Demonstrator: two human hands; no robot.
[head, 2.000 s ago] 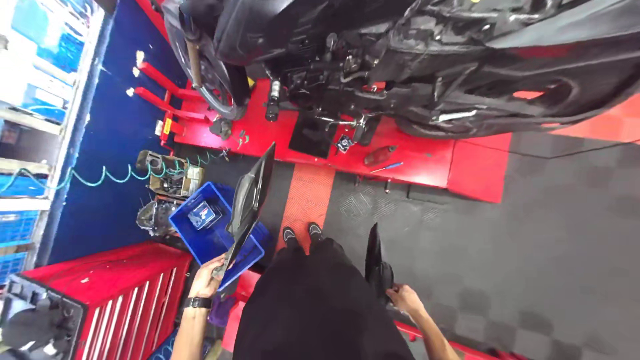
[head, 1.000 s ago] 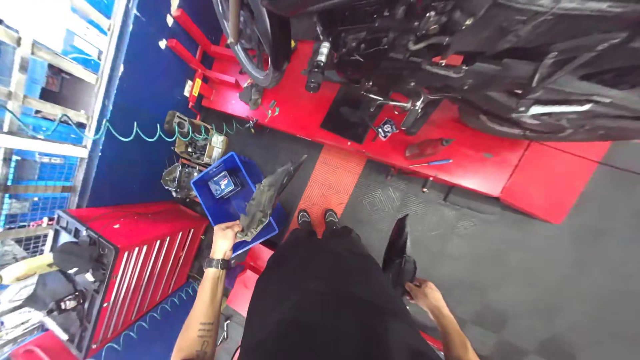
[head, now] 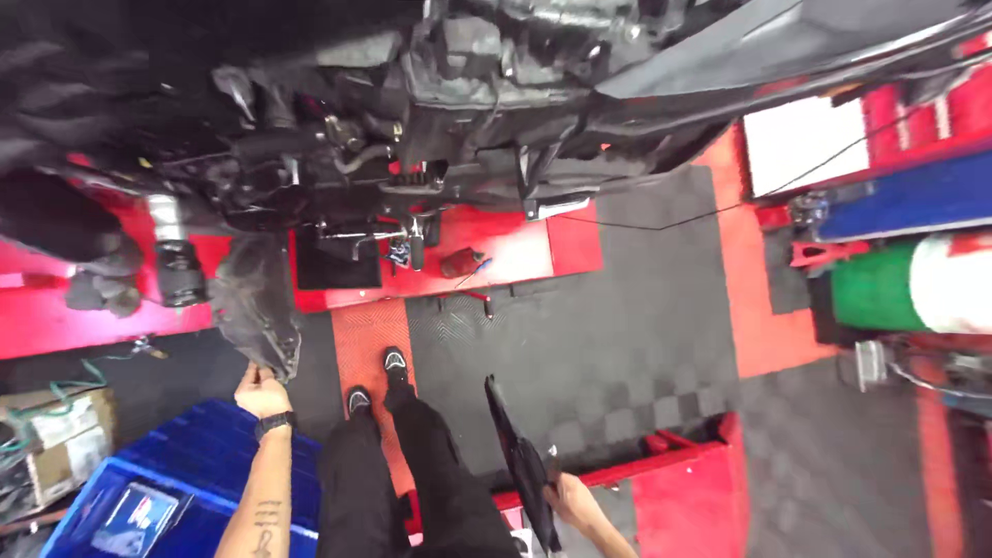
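My left hand [head: 264, 394], with a dark watch at the wrist, grips the lower end of a grey-black plastic panel [head: 260, 310] held out near the red lift platform. At the lower middle, my right hand [head: 572, 497] holds a thin black plastic panel [head: 521, 465], seen nearly edge-on. Above both hands a motorcycle [head: 480, 101] with exposed mechanical parts stands over the red lift platform [head: 511, 240]. A black mat or tray [head: 339, 260], a dark red object [head: 460, 263] and a blue pen-like tool [head: 483, 265] lie on the platform.
A blue plastic bin [head: 201, 496] holding a package stands at lower left, beside a cardboard box [head: 93, 434]. A red bench or cabinet [head: 690, 496] is at lower right. Farther right are a green and white drum [head: 891, 287] and a red tool cabinet [head: 891, 128]. A thin cable [head: 659, 228] crosses over the floor.
The left-hand panel has moved from over the blue bin to beside the red platform. The right hand still holds its black panel. The view has shifted to the right.
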